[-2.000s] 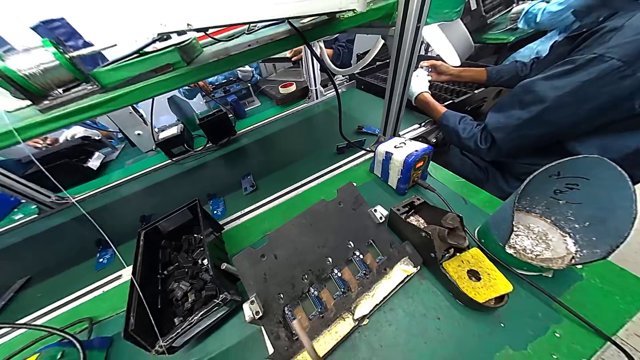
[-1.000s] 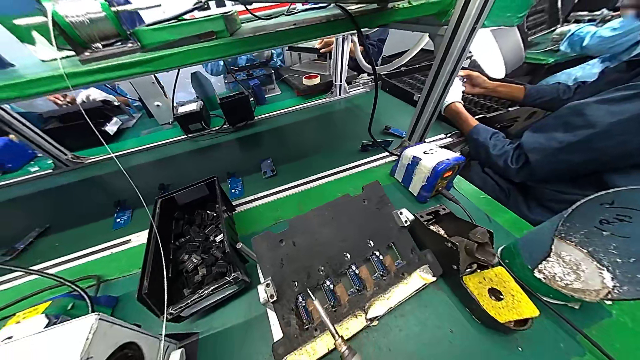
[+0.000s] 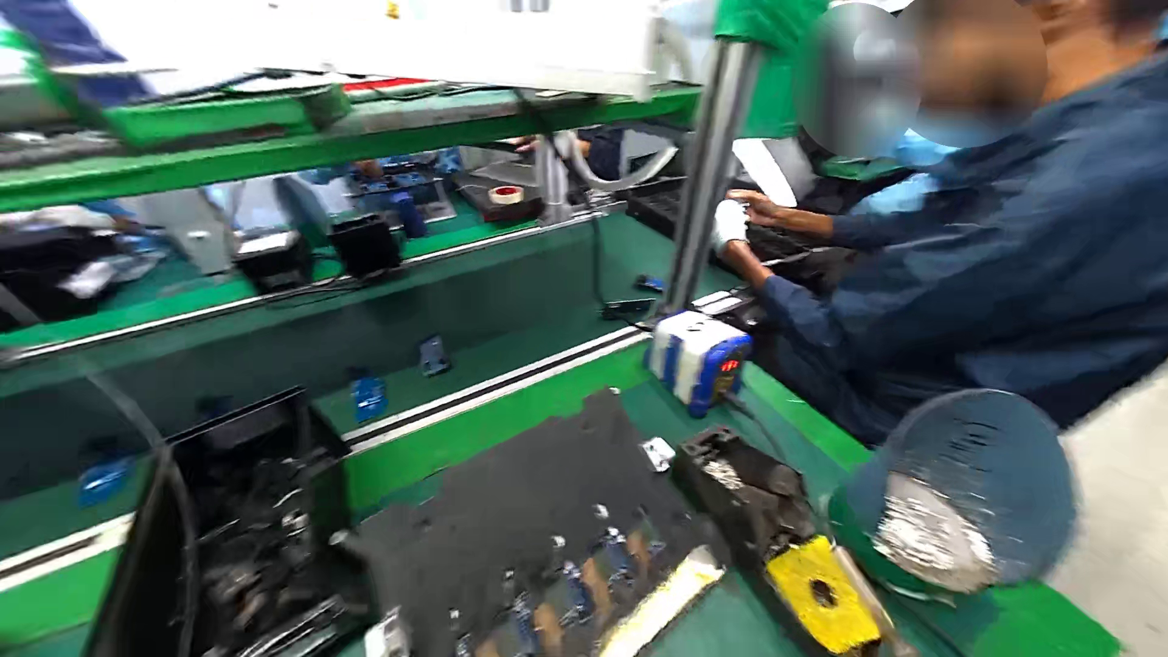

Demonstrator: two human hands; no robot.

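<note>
Neither my left hand nor my right hand shows in the head view. A black fixture plate (image 3: 511, 493) lies on the green bench, with several small blue circuit boards (image 3: 577, 591) in a row near its lower edge. A pale, yellowish strip (image 3: 662, 604) runs along that edge. To the left, a black bin (image 3: 128, 557) holds many small dark parts. Right of the plate is a soldering iron stand (image 3: 730, 488) with a yellow sponge (image 3: 824, 595). The view is blurred.
A blue-and-white soldering station (image 3: 698, 360) stands behind the iron stand. A tub of silvery waste (image 3: 981, 493) is at the right. A metal post (image 3: 716, 173) and a shelf edge (image 3: 411, 141) rise over the bench. A co-worker (image 3: 967, 255) sits beyond, at the right.
The view has shifted. The metal-tipped tool seen over the fixture plate one second ago is no longer visible there.
</note>
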